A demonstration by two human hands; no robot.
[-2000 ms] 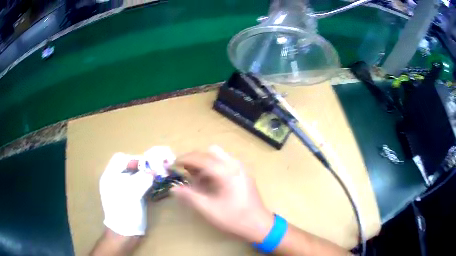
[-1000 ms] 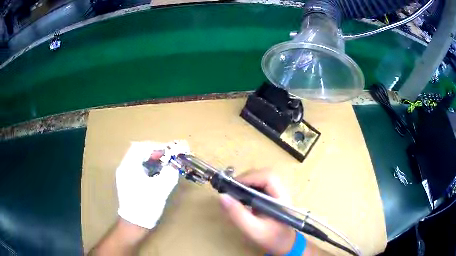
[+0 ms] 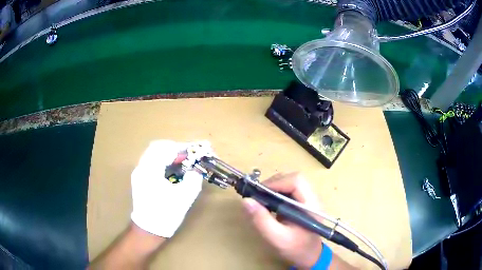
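Note:
My left hand (image 3: 164, 187), in a white glove, holds a small white plastic housing (image 3: 196, 153) above the mat, left of centre. A small circuit board (image 3: 174, 178) with a yellow part shows between the glove's thumb and fingers. More small dark parts (image 3: 218, 181) hang at the housing's right side. My bare right hand (image 3: 285, 211), with a blue wristband, grips the black soldering iron (image 3: 285, 208) like a pen. The iron's metal front reaches the housing's lower right side. The exact tip contact is hidden. A silvery tube runs along the iron.
The black iron stand (image 3: 300, 113) with its yellowish sponge (image 3: 327, 141) stands at the tan mat's (image 3: 238, 126) back right. A clear fume funnel (image 3: 346, 71) hangs over it. Unit assemblies lie on the green belt (image 3: 158, 52). Black cable (image 3: 417, 113) and a pale wire bundle (image 3: 430, 188) lie right.
My right hand has taken the soldering iron from the stand and brought it to the housing. The view has shifted. Another unit assembly now shows on the belt beside the funnel.

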